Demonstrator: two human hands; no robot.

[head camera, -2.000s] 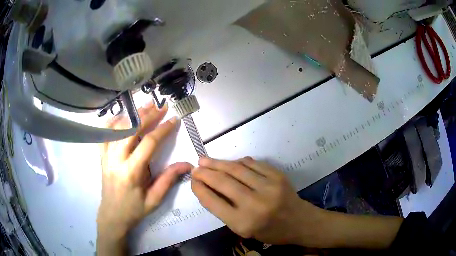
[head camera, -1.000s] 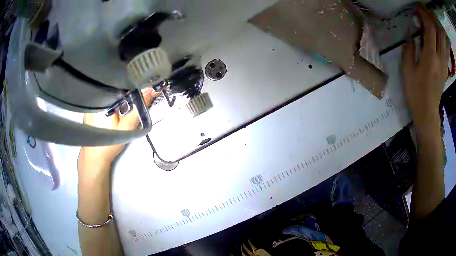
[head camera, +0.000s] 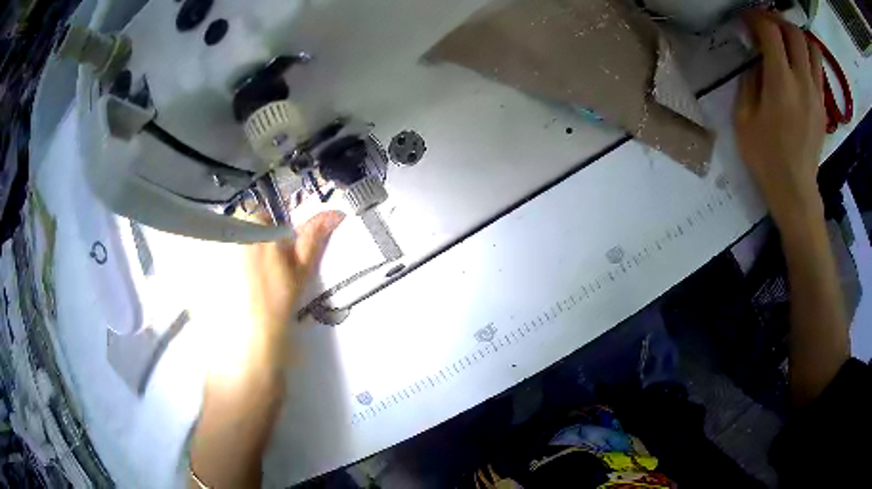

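Note:
The sewing machine head (head camera: pixel 210 115) is at the upper left, its needle area lit brightly. A narrow grey striped fabric piece (head camera: pixel 381 235) comes out below a ribbed dial, with a thin curved edge running left. Another part of grey and white fabric (head camera: pixel 143 355) lies left of my left hand. My left hand (head camera: pixel 272 287) is beside the needle area, thumb near the striped piece; its other fingers are glared out or hidden by the machine. My right hand (head camera: pixel 784 105) is at the far right beside red scissor-like handles (head camera: pixel 839 84); its fingertips are unclear.
A brown-grey scrap cloth (head camera: pixel 574 62) lies on the machine bed at the top. A printed ruler (head camera: pixel 486 333) runs along the table's front edge. Bundled strips (head camera: pixel 38 382) hang at the left edge. The wearer's dark clothing with a coloured print shows below the table.
My right hand has gone from the striped piece to the far right. My left hand has shifted slightly right since one second ago, and grey fabric shows again on both sides of it.

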